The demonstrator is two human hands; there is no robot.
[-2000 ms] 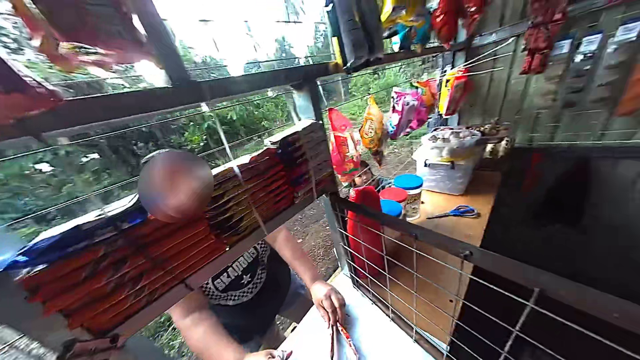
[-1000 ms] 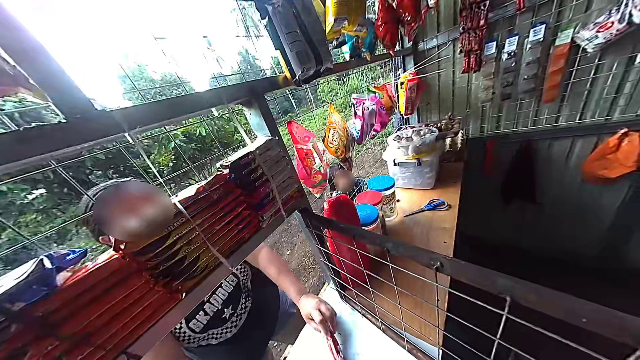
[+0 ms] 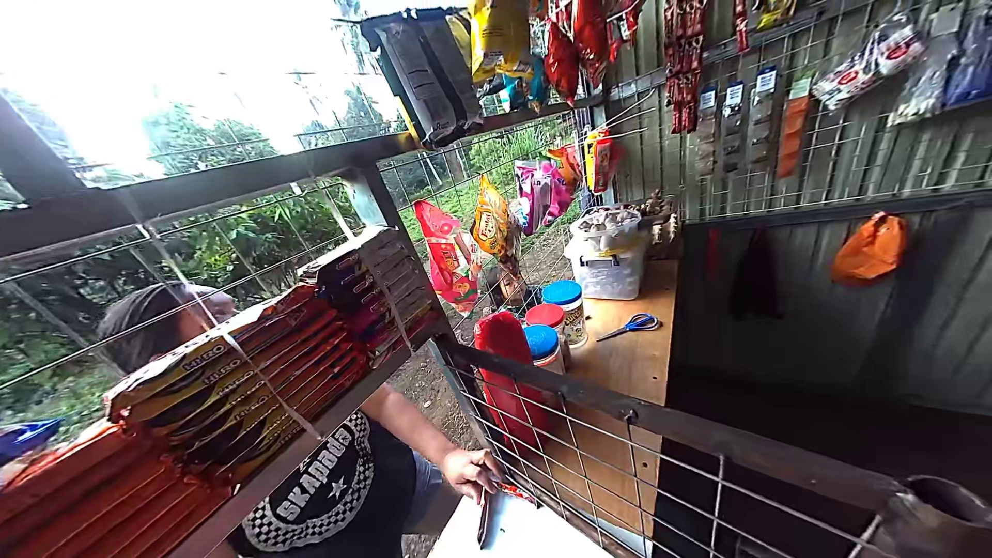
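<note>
Neither of my hands shows in the head view. Beyond the metal mesh, a person's hand [image 3: 471, 471] rests at the far edge of a white counter top [image 3: 515, 531]. Its fingers touch a dark, thin item [image 3: 485, 518], with a small red packet [image 3: 513, 491] beside it. Right of the mesh stand a red bag [image 3: 508, 380] and jars with blue [image 3: 562, 293] and red lids on a wooden shelf. Blue-handled scissors [image 3: 640, 322] lie on the same shelf.
Strapped stacks of packets [image 3: 232, 387] line a rail at the left. A metal-framed mesh barrier [image 3: 659, 426] crosses in front. Snack bags [image 3: 446, 256] hang behind, and a clear plastic tub [image 3: 608, 267] stands at the shelf's far end. An orange bag [image 3: 869, 248] hangs at the right.
The person outside has turned their head to the side. Two seconds ago both of their hands were over the counter; now one shows there. The view has shifted to the right.
</note>
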